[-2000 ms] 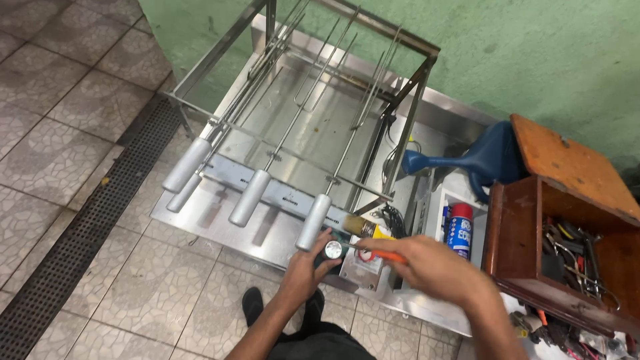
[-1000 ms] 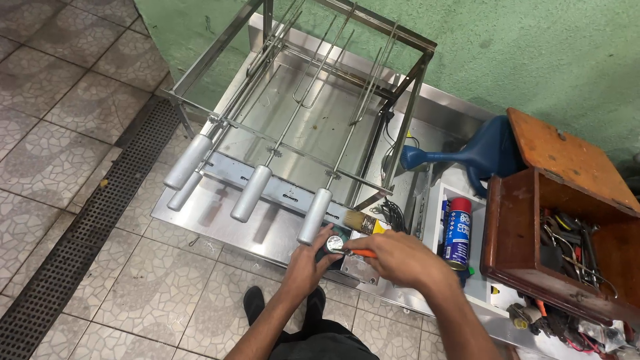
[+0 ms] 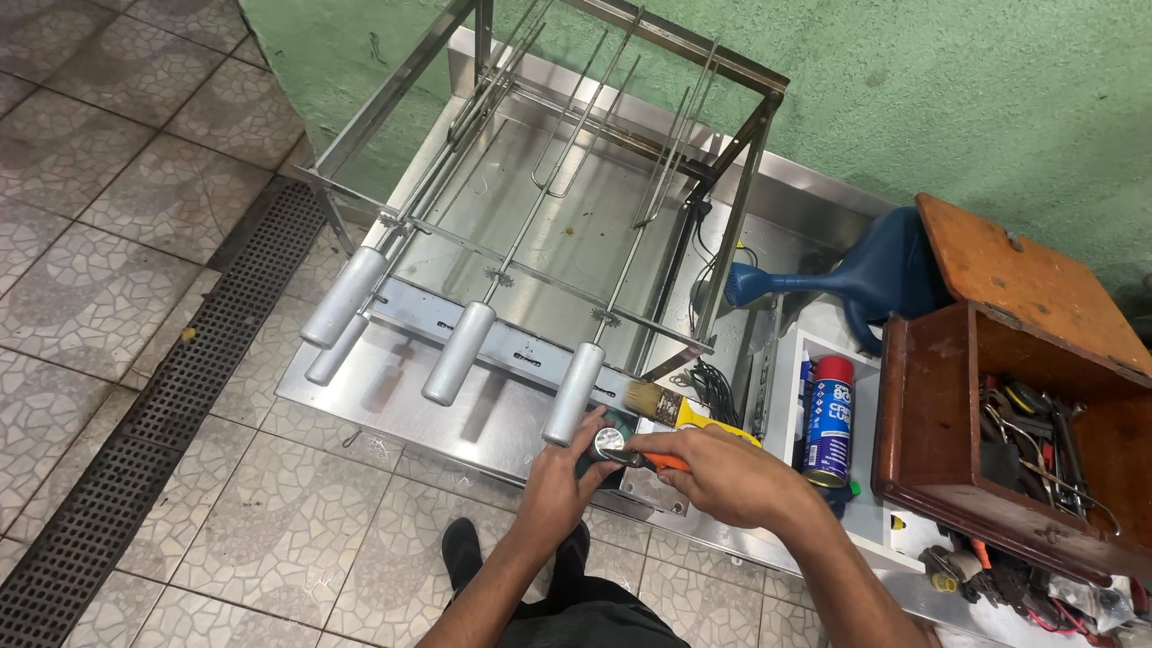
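My left hand (image 3: 560, 477) grips a small dark cylindrical container with a round, pale silvery top (image 3: 609, 439), just below the right skewer's grey handle (image 3: 574, 393). In my right hand (image 3: 733, 472) is an orange-handled hand tool (image 3: 664, 461), its dark metal end touching the edge of that round top. The exact kind of tool cannot be told. A paintbrush with a yellow handle (image 3: 702, 419) lies just beyond my right hand. Above both hands stands a metal rotisserie frame (image 3: 576, 286) with several skewers, on a stainless steel counter (image 3: 337, 405).
On the right, a wooden toolbox (image 3: 927, 432) holds hand tools, beside a blue watering can (image 3: 886, 270). A blue spray can with a red cap (image 3: 829, 423) stands in a white tray (image 3: 868, 504). Black cable (image 3: 711, 389) lies near the brush. Loose tools lie at the lower right.
Two seconds ago the orange-handled tool was held farther right of the round top; my right hand has since moved left and its tip now meets the top's edge.
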